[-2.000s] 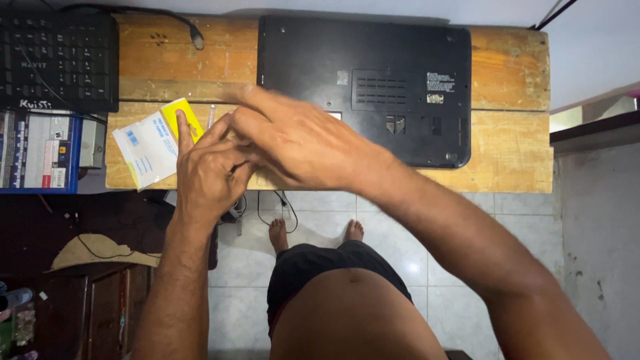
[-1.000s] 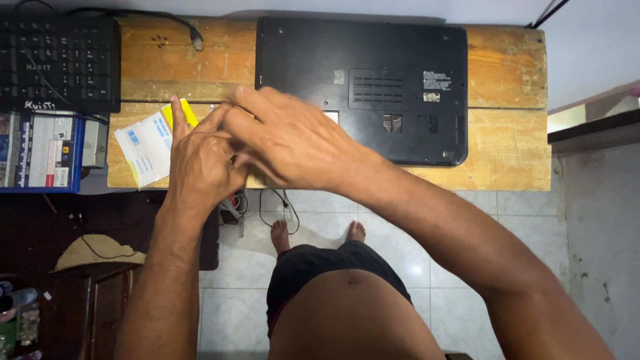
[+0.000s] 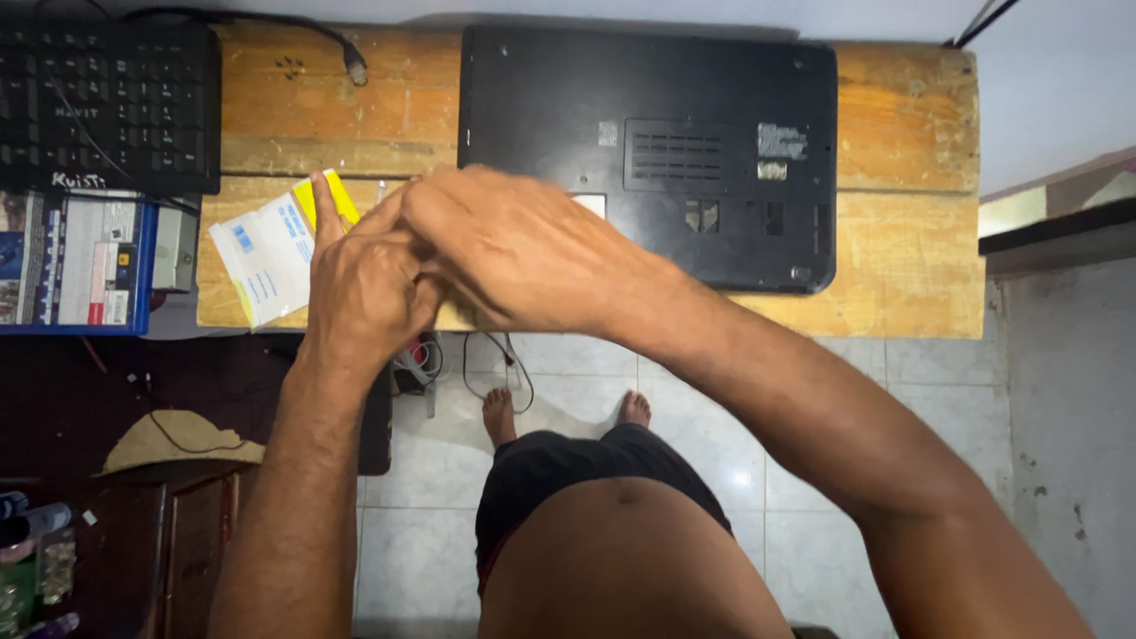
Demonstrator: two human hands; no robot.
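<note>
My left hand [image 3: 368, 271] is over the front left part of the wooden table, its index finger pointing up across a yellow and white plastic packet [image 3: 275, 253]. My right hand [image 3: 524, 244] reaches across and its curled fingers meet those of the left; they are slightly blurred. Whether anything small is between the fingers is hidden. A black laptop [image 3: 550, 98] lies upside down to the right, its vented bottom cover facing up. My right hand and wrist overlap its lower left corner in view.
A black keyboard [image 3: 115, 106] lies at the far left, above disc cases [image 3: 98, 266]. A black cable's plug [image 3: 355, 69] rests near the table's back edge. Below the front edge [image 3: 887, 324] hang cables [image 3: 497, 355]. A wall stands behind the table.
</note>
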